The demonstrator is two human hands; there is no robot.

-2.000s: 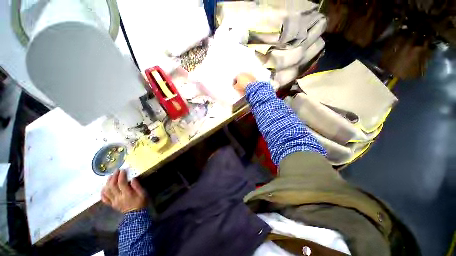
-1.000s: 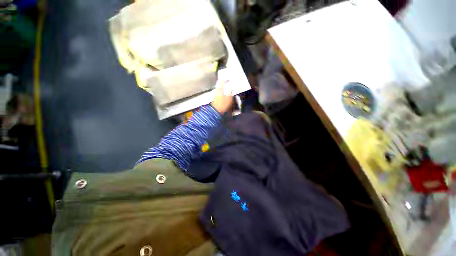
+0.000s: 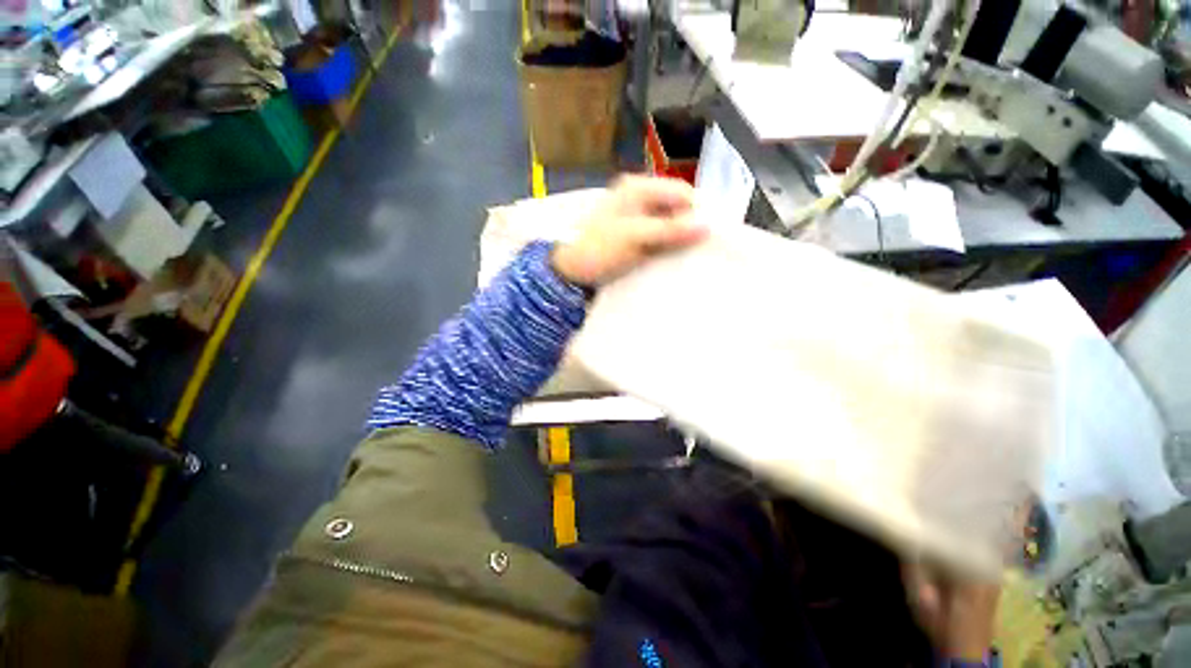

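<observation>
A beige bag piece (image 3: 836, 379), pale and blurred, is stretched between my hands in front of me, reaching toward the white table at the right. My left hand (image 3: 634, 232) grips its upper left corner. My right hand (image 3: 957, 611) is at its lower right edge, low in the view; its fingers are partly hidden by the piece. A white side stand (image 3: 588, 410) lies behind my left hand, with beige bag pieces (image 3: 523, 235) on it, partly covered by my hand and the held piece.
The worn white machine table (image 3: 1110, 392) is at right, with the round parts dish (image 3: 1036, 535) partly hidden and blurred machine parts (image 3: 1156, 542) beside it. Another bench with a machine (image 3: 1045, 111) stands beyond. A person in red (image 3: 29, 365) is at far left. Cardboard box (image 3: 572, 111) stands ahead.
The view has swung up and right from the side stand. My left hand has lifted a bag piece off toward the table, and my right hand has come into view at its other end.
</observation>
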